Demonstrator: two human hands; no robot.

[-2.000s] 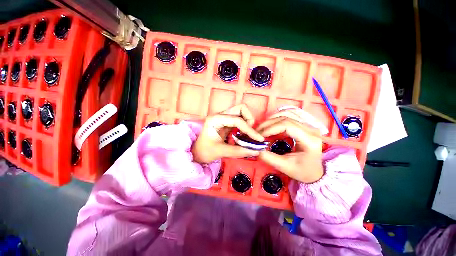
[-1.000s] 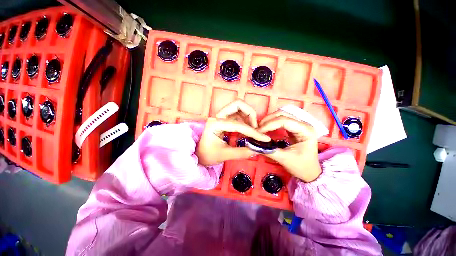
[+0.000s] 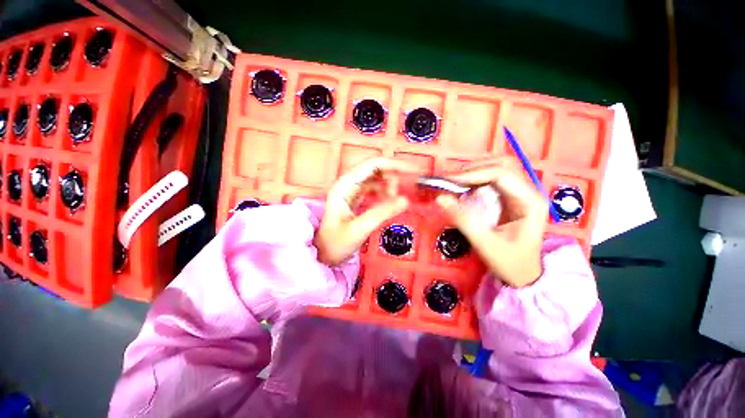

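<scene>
A black watch head (image 3: 443, 185) with a pale edge is seen nearly edge-on above the middle of the red-orange tray (image 3: 457, 147). My right hand (image 3: 502, 216) grips it between thumb and fingers, with a soft white cloth (image 3: 488, 204) in the same hand. My left hand (image 3: 359, 211) is beside it on the left, fingers apart and slightly blurred, holding nothing visible. Other watch heads (image 3: 421, 124) sit in tray pockets in the back row and in the front rows. One at the right (image 3: 567, 203) has a pale centre. My hands hide some pockets.
A blue stick (image 3: 524, 161) lies across the tray's right part. Tilted filled trays (image 3: 104, 163) stand at left, with white straps (image 3: 153, 206) and dark straps. White paper (image 3: 625, 184) is under the tray's right edge. A dark thin tool (image 3: 629, 262) lies at right, near a white box (image 3: 727, 286).
My left hand has come off the watch head and opened. My right hand has moved up and slightly right with the watch head, uncovering two watch heads in the tray below.
</scene>
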